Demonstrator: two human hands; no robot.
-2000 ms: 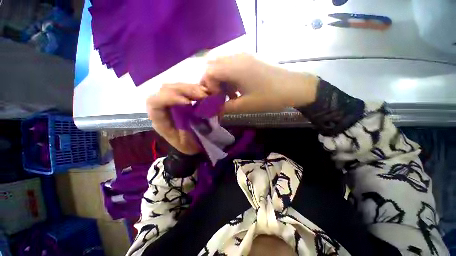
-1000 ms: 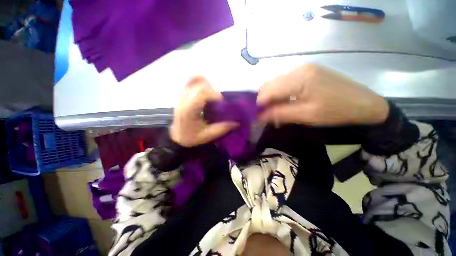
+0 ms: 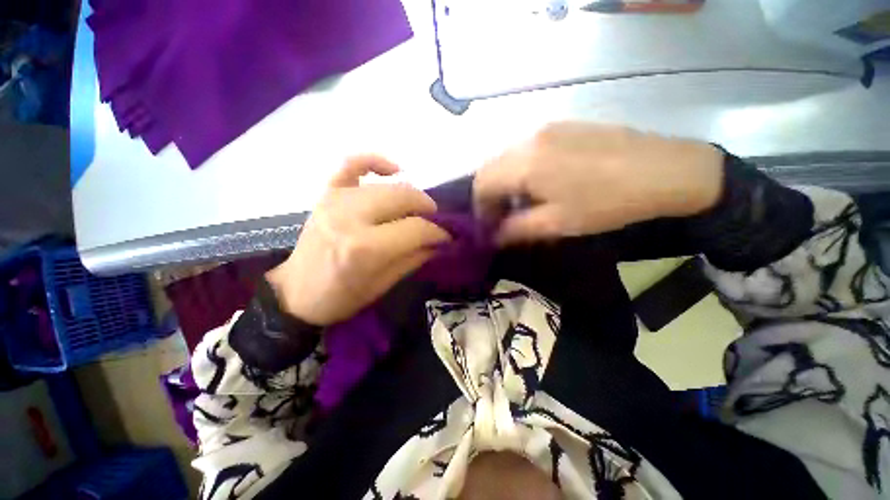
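Note:
A purple fabric piece (image 3: 459, 256) is bunched between my hands at the table's front edge. My left hand (image 3: 363, 239) grips its left side, fingers bent over it. My right hand (image 3: 595, 186) pinches its right upper side and is slightly blurred. The part under my fingers is hidden. The stack of purple cut panels (image 3: 239, 63) lies on the white table (image 3: 244, 190) at the upper left, its left edge stepped.
Thread snips (image 3: 644, 6) lie at the top edge, partly cut off. Blue baskets (image 3: 93, 312) stand at the lower left. Dark red cloth (image 3: 220, 303) hangs below the table edge. A black rectangle (image 3: 673, 296) lies on a pale yellow card (image 3: 693, 347) at the right.
The view has shifted, so table and stack sit further left. My hands have moved apart from their earlier overlap. The pale patch on the cloth no longer shows. The yellow card has come into view.

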